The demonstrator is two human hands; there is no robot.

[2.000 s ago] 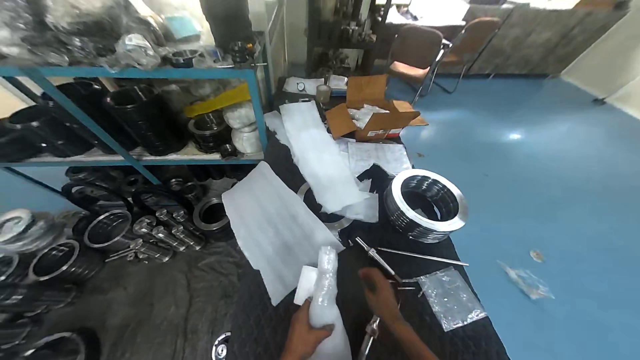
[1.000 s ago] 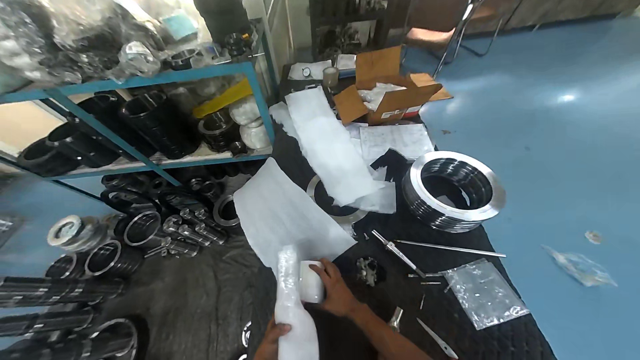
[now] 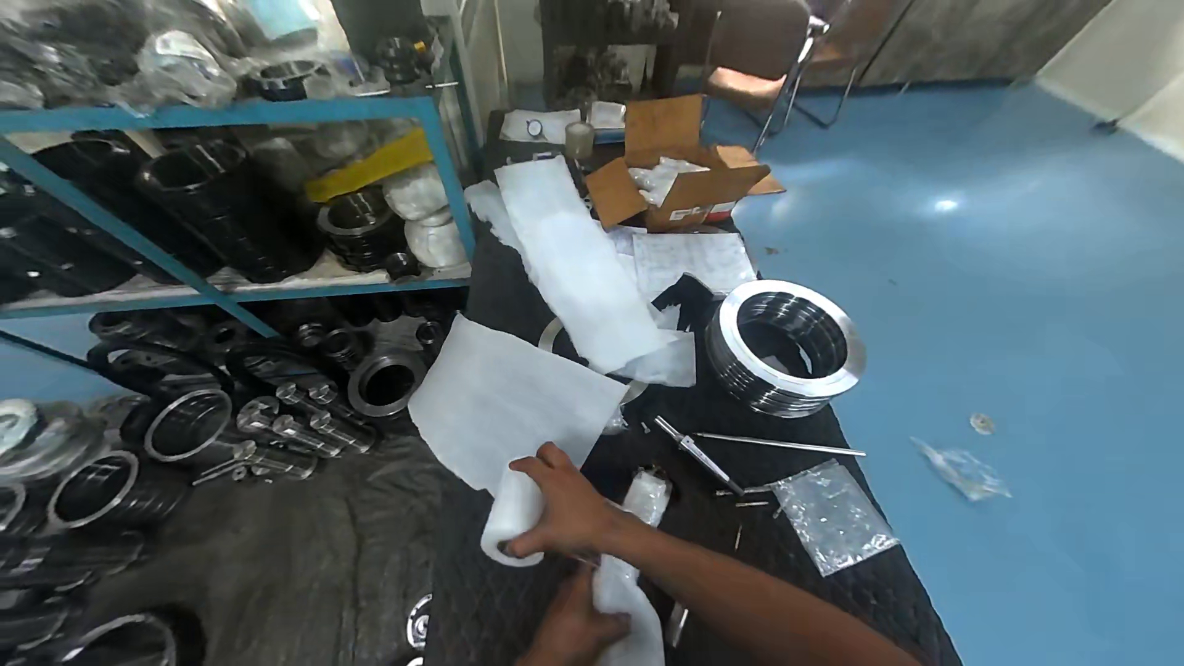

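My right hand grips a roll of white foam sheet at the near left part of the dark-covered table. A flat piece of white foam sheet lies just beyond the roll; whether the two join is hidden. Below it, at the bottom edge, my left hand holds a long foam-wrapped part, whose upper end is covered in clear bubble wrap. To the right of my hands lie a metal rod-like tool, a thin rod and a clear plastic bag.
Stacked metal rings stand near the table's right edge. Farther back are long foam strips, papers and an open cardboard box. A blue shelf with dark cylinders is at left, metal parts below it.
My right hand has moved left and now grips the foam roll, which stood beside the wrapped part one second ago. Two seconds ago that hand was over the tools at right.
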